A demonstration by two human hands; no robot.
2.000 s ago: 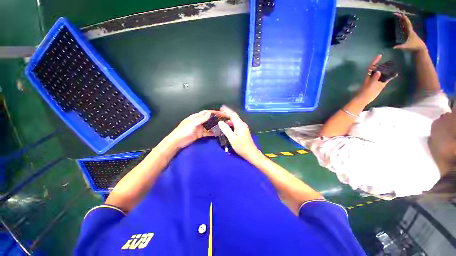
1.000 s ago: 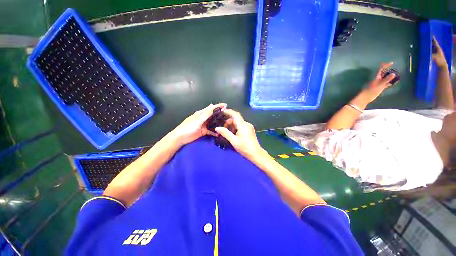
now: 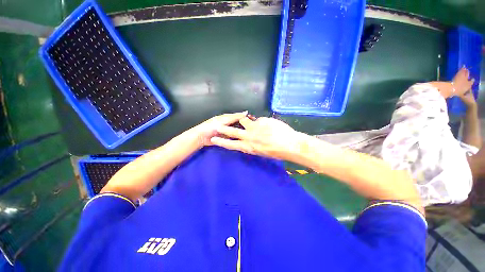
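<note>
My left hand [image 3: 217, 127] and my right hand [image 3: 260, 136] are together in front of my chest, the right laid over the left with its fingers spread. A small dark bit of a black component [image 3: 250, 119] shows between them at the fingertips. The rest of it is hidden by my hands, so I cannot tell which hand grips it.
A blue bin with rows of black parts [image 3: 158, 112] lies at the left, another [image 3: 85, 183] below it. A blue bin [image 3: 319, 113] with few black parts is at centre right, a black group [image 3: 370, 38] beside it. A person in white [image 3: 425, 143] reaches to a far-right blue bin [image 3: 456, 50].
My right hand has moved over my left and covers most of the black parts that showed between them. The coworker's hands have both moved to the far-right bin.
</note>
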